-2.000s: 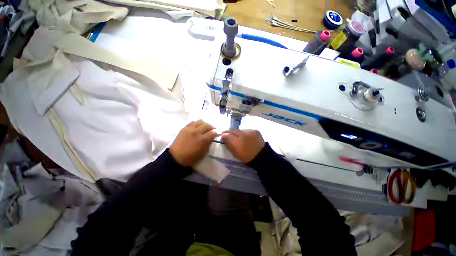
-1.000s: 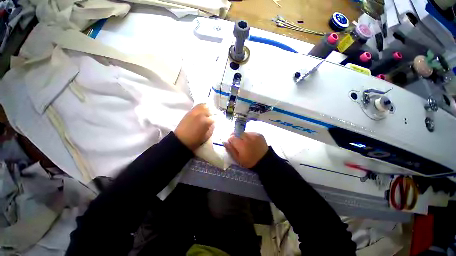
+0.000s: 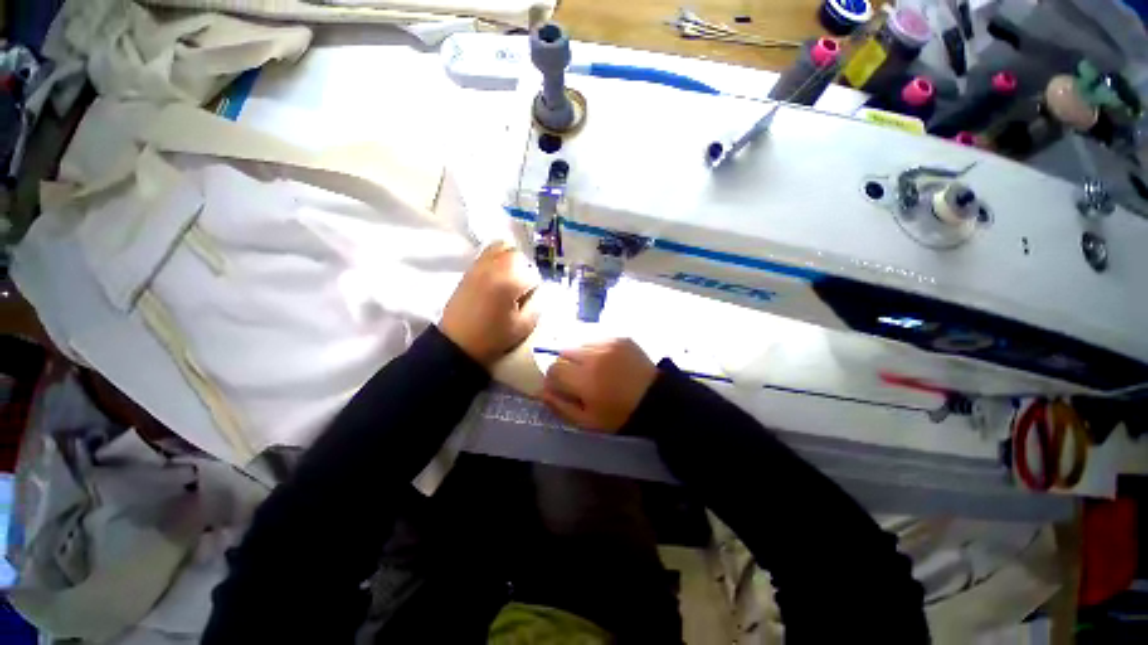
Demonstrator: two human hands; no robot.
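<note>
A large cream garment panel (image 3: 327,290) is spread left of the needle, with a narrow yellower strip (image 3: 195,372) along it. My left hand (image 3: 491,306) is closed on the panel's right edge, just left of the presser foot (image 3: 550,268). My right hand (image 3: 601,384) pinches a corner of the cloth at the table's front edge, below the lit sewing area. The fingertips of both hands are partly hidden. The cloth under the needle is washed out by glare.
The white JACK machine head (image 3: 755,214) runs to the right. Red-orange scissors loops (image 3: 1051,444) and a thin red stick (image 3: 909,383) lie at the right. Pink-topped spools (image 3: 917,95) stand behind the head. Cream cloth heaps (image 3: 189,57) lie at the back left. Greyish cloth piles (image 3: 126,542) lie below.
Over the two seconds, my hands have moved apart. My left hand has moved up and left beside the presser foot, and my right hand has lowered toward the front edge. The view has shifted slightly.
</note>
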